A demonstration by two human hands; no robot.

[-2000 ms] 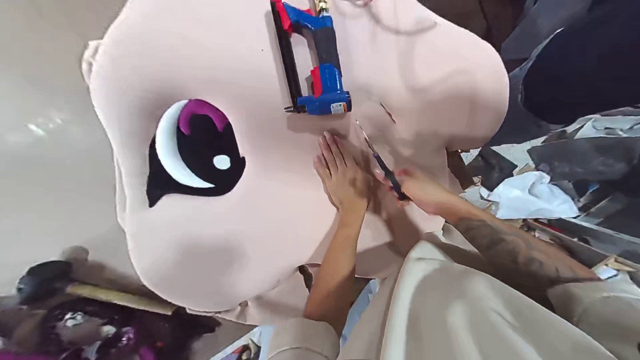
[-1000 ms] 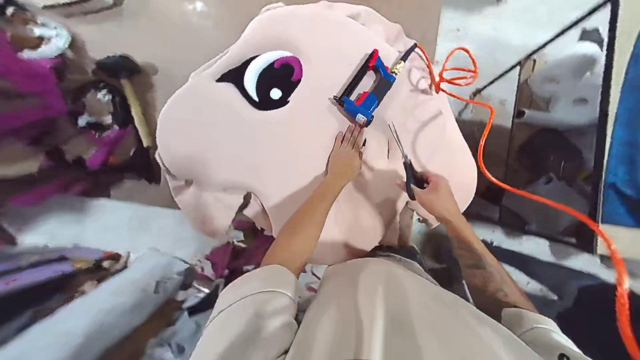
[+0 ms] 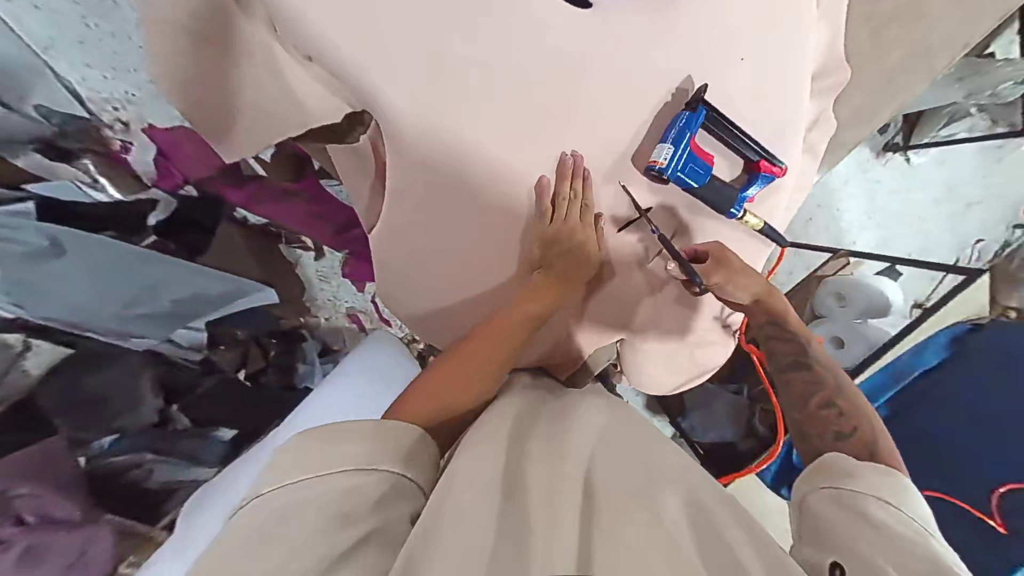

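My left hand (image 3: 568,232) lies palm down on the pale pink fabric surface (image 3: 480,104) of a large padded shape, holding nothing, its fingers stretched and mostly side by side. To its right, my right hand (image 3: 720,272) grips the dark handles of a pair of scissors (image 3: 662,238), whose blades look closed and point up and left. Near the blades are a dark slit (image 3: 634,220) in the fabric and a smaller mark. A blue, black and red pneumatic staple gun (image 3: 696,160) lies on the fabric above my right hand, joined to a hose.
Grey, black and magenta fabric scraps (image 3: 320,208) fill the left side, beside a white roll (image 3: 352,392). An orange air hose (image 3: 772,400) runs past my right forearm. White rolls (image 3: 856,298), a black metal frame (image 3: 904,256) and dark blue material (image 3: 952,416) are at the right.
The view has swung and shifted strongly, so the eye decoration is almost out of frame. My left hand stays flat on the fabric, and my right hand still holds the scissors.
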